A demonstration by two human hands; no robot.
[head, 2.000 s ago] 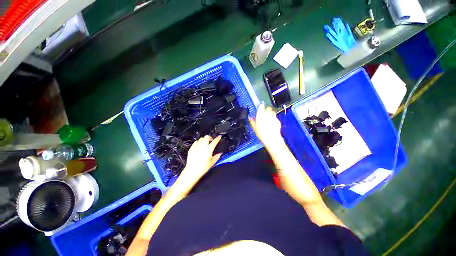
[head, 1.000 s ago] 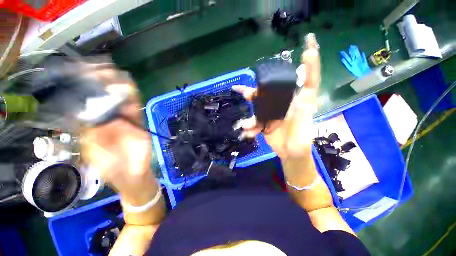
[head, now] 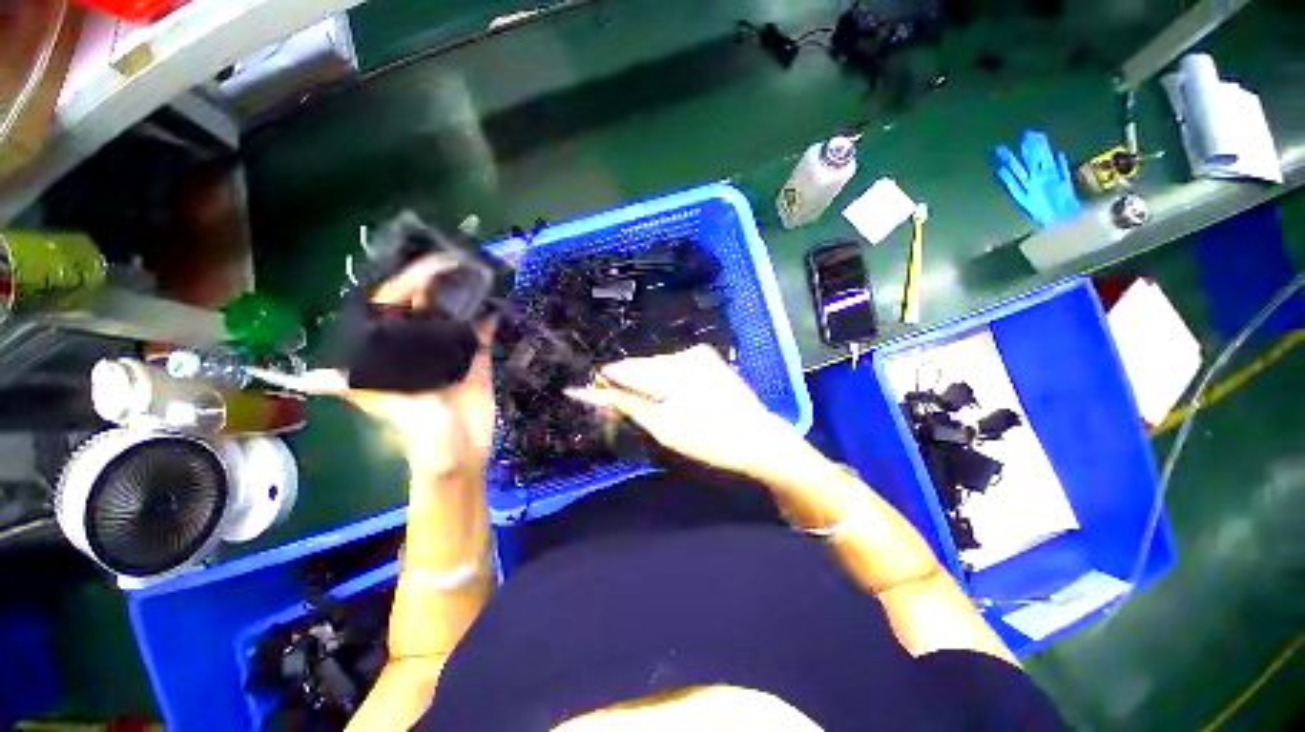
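Observation:
The blue perforated basket (head: 780, 308) in front of my body is heaped with black corded power adapters (head: 623, 308). My left hand (head: 437, 401) is raised over the basket's left edge. It holds black adapters (head: 415, 343), one a dark block at the palm, others blurred above the fingers. My right hand (head: 680, 401) is low over the basket's near right part, with fingers bent together at the cords and units; whether it grips one cannot be told.
Right tote (head: 1116, 429) holds several black units on a white sheet (head: 1038, 486). Left tote (head: 179, 629) holds a dark pile. A phone (head: 842, 290), bottle (head: 819, 182), white card (head: 879, 210), yellow stick (head: 915, 265) and blue glove (head: 1039, 182) lie beyond. A fan (head: 155, 505) stands left.
My left hand has moved right, nearer the basket, still holding black units. My right hand, which held up a black block a second ago, has lowered into the basket area. The view has shifted slightly.

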